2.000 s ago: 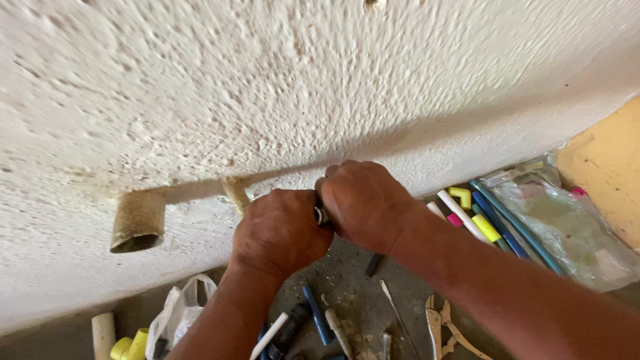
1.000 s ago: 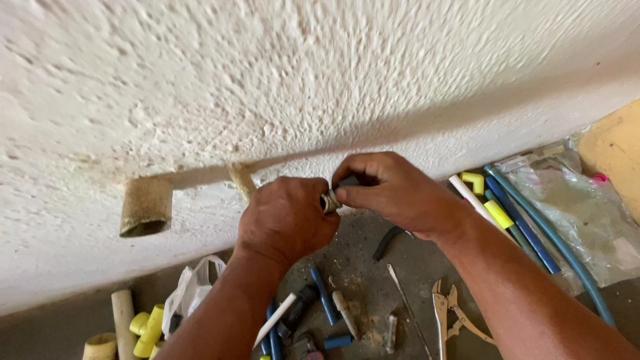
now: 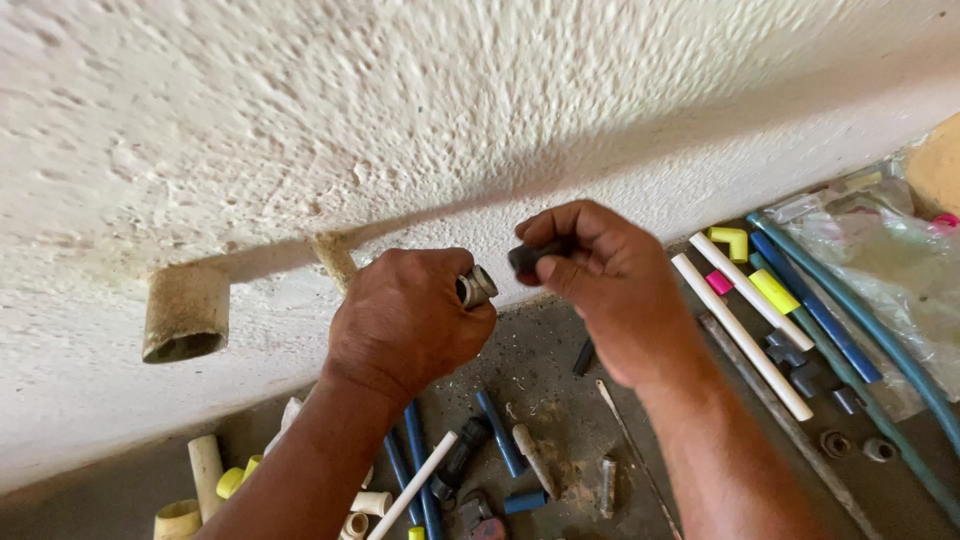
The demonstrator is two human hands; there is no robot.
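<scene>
My left hand (image 3: 412,315) is closed around a grey pipe fitting (image 3: 478,286), whose round open end shows past the thumb and fingers. To its right, a short gap away, my right hand (image 3: 607,292) pinches a small black cylindrical fitting (image 3: 536,257) between thumb and fingers. The two fittings do not touch. Just left of my left hand, a thin dirty pipe stub (image 3: 334,259) sticks out of the rough white wall (image 3: 450,112). Farther left, a wider beige pipe stub (image 3: 186,313) juts from the same wall, its open end facing down.
Below lie blue pipe pieces (image 3: 500,433), a white pipe (image 3: 414,484), a black fitting (image 3: 461,457) and a thin metal rod (image 3: 637,454). At right are white pipes (image 3: 742,337), yellow fittings (image 3: 774,291), blue pipes (image 3: 816,305) and clear plastic sheeting (image 3: 885,225). Yellow fittings (image 3: 230,482) lie lower left.
My right hand has drawn away to the right from my left hand, with the black fitting in its fingers. Both hands were together two seconds ago. The view has moved closer.
</scene>
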